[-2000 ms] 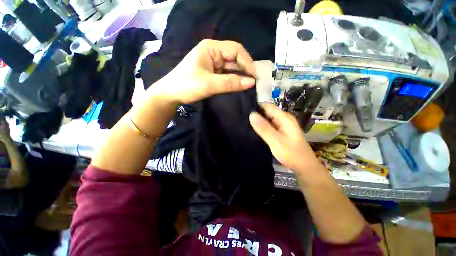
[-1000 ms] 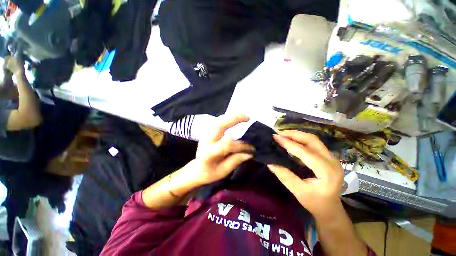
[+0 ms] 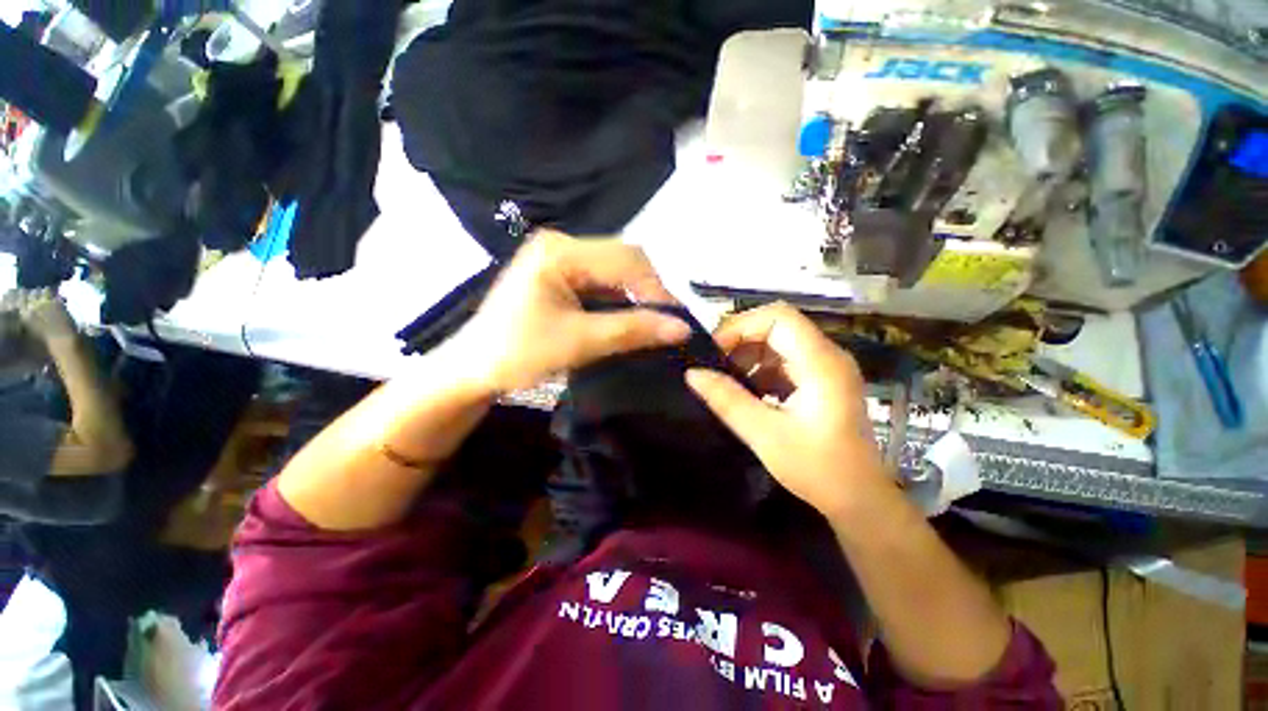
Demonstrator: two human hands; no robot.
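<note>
A black garment [image 3: 654, 431] hangs from both hands down over the lap. My left hand [image 3: 591, 322] pinches its upper edge between thumb and fingers. My right hand [image 3: 786, 396] pinches the same black edge just to the right, with the fingertips close together. Both hands are in front of the table's front edge, left of and below the overlock machine's needle area [image 3: 904, 174]. The cloth between the fingertips is dark, and its folds cannot be told apart.
Another black garment [image 3: 542, 118] with a small white logo lies on the white table [image 3: 751, 229]. Right are the machine's control panel [image 3: 1224, 181], yellow-orange snips [image 3: 1099, 403] and a blue tool [image 3: 1207, 364]. A cardboard box [image 3: 1168, 625] stands below. Another person's arm [image 3: 84, 396] shows at left.
Both hands have moved up with the black cloth, which now hangs lower between them. The view has shifted. The white strip seen at the fingers two seconds ago no longer shows there.
</note>
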